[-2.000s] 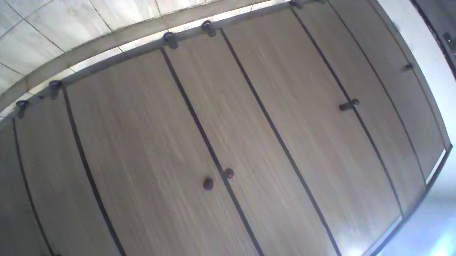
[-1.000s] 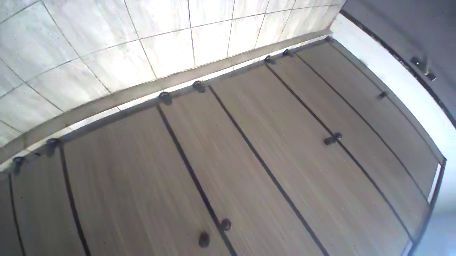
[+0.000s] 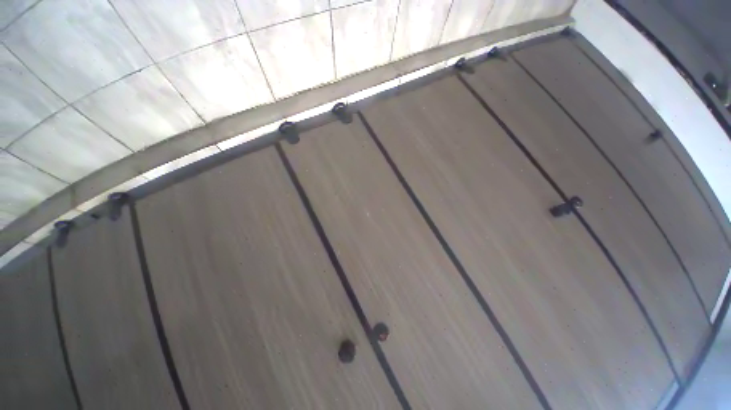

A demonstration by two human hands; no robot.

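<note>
No hand is in the picture. A cubicle door [image 3: 232, 272], a grey-brown wood-grain panel, fills the lower middle of the tilted, upside-down view. Dark gap lines divide it from the panels beside it. A round dark door knob [image 3: 346, 351] sits near its edge, and a smaller round indicator latch [image 3: 381, 331] sits across the gap line. A second pair of fittings [image 3: 567, 207] shows on the panels to the right. Short dark partition feet [image 3: 289, 132] stand between the panels and the floor edge.
Pale marbled floor tiles [image 3: 192, 48] with dark joints run across the top. A grey-beige ledge [image 3: 240, 114] borders them. A white wall strip [image 3: 665, 88] curves down the right side. Beyond it, a grey surface [image 3: 681, 28] carries a small dark fitting [image 3: 712, 82]. A bluish-white area shows at the lower right.
The view has shifted, so the panels and fittings sit higher and further right than one second ago. The panels look closed throughout, and no hand has appeared.
</note>
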